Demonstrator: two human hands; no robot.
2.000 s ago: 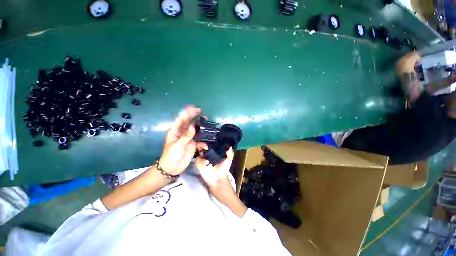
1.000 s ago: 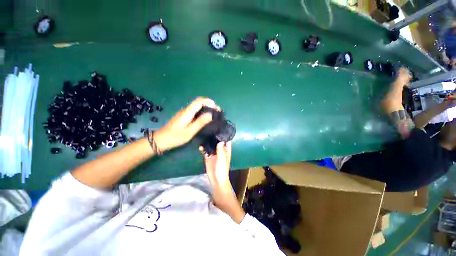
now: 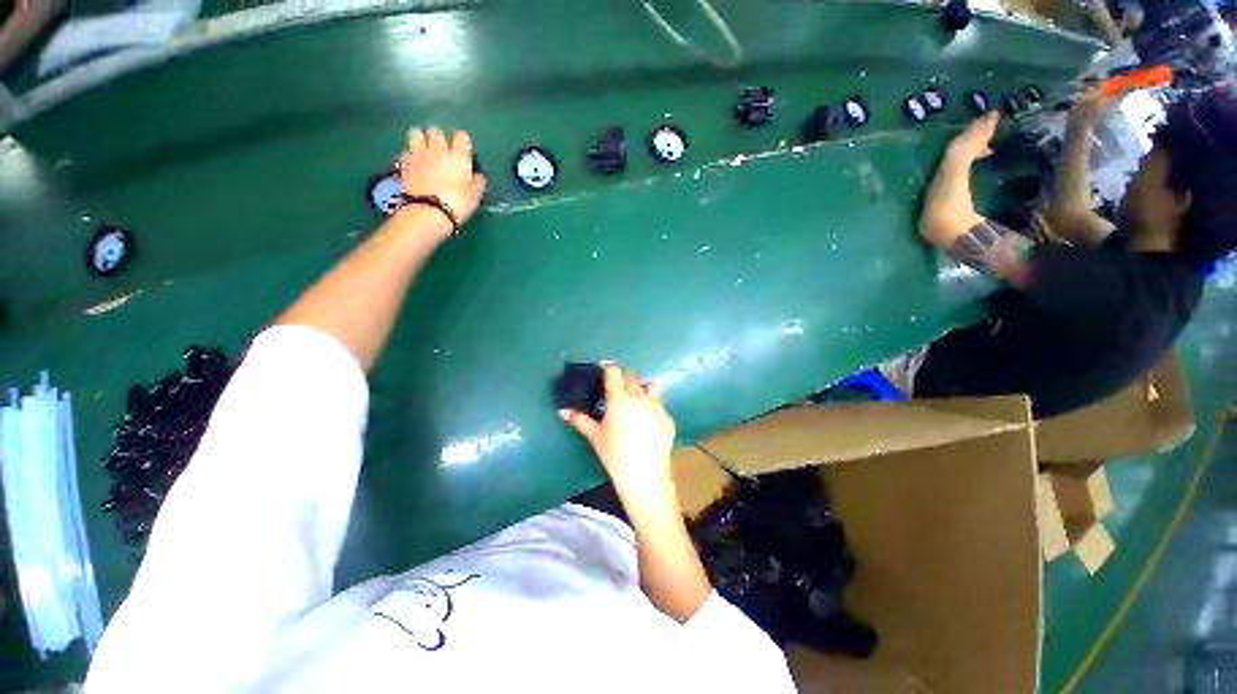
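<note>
My left hand (image 3: pixel 442 176) reaches to the row on the far side of the green bench, palm down. It is beside a white-faced unit (image 3: pixel 385 194) and partly covers it. A dark edge shows by its fingers; what is under the palm is hidden. My right hand (image 3: pixel 635 423) holds a black unit (image 3: pixel 581 388) over the near part of the bench. Another white-faced unit (image 3: pixel 536 168) and a dark ribbed unit (image 3: pixel 606 151) stand to the right of my left hand. A heap of small black parts (image 3: pixel 160 431) lies at left, partly behind my left sleeve.
Long whitish-blue sticks (image 3: pixel 46 515) lie at the left edge. An open carton (image 3: pixel 936 542) with black units (image 3: pixel 780 549) is at my right. A dark-shirted person (image 3: pixel 1085 319) reaches over the bench at right, near an orange-handled tool (image 3: pixel 1137 82). More units line the far side.
My hands were together on black units; they have separated. My left hand has moved forward to the far row, and my right hand keeps a black unit near me. The view has shifted.
</note>
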